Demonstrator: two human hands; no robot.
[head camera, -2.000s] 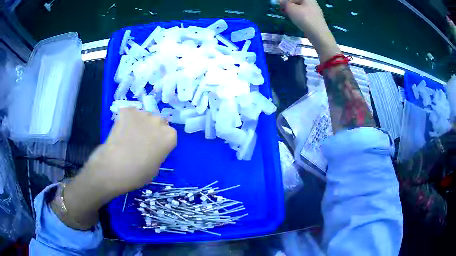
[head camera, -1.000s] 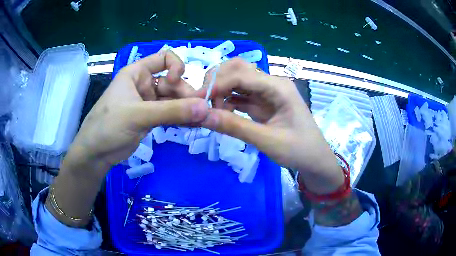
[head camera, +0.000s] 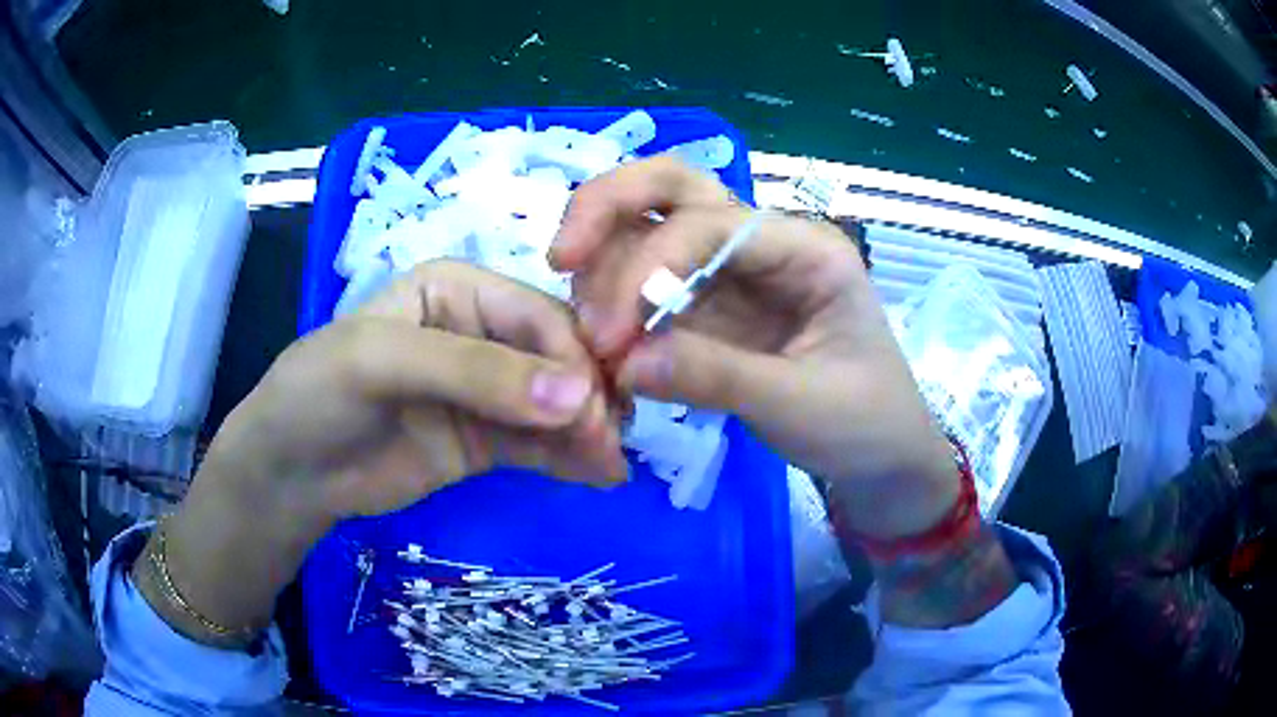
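Note:
My right hand (head camera: 742, 315) holds a thin metal pin with a small white collar (head camera: 664, 289), tilted up to the right, over the blue tray (head camera: 546, 525). My left hand (head camera: 434, 385) is beside it, its fingers bent together and its fingertips close to the right hand's; whether they grip anything is hidden. White oblong plastic pieces (head camera: 490, 210) are heaped in the far part of the tray, partly behind the hands. A loose pile of metal pins with white collars (head camera: 525, 630) lies in its near part.
Beyond the tray is a green conveyor belt (head camera: 672, 53) carrying small white parts. A clear plastic box (head camera: 168, 280) is at the left. A clear bag (head camera: 973, 364) and ribbed white strips (head camera: 1085, 343) lie right. A second blue tray (head camera: 1155, 287) with white pieces is far right.
My left hand has moved down from the pinch point. The pin now tilts right in my right hand, its collar showing. The white parts on the belt have shifted right.

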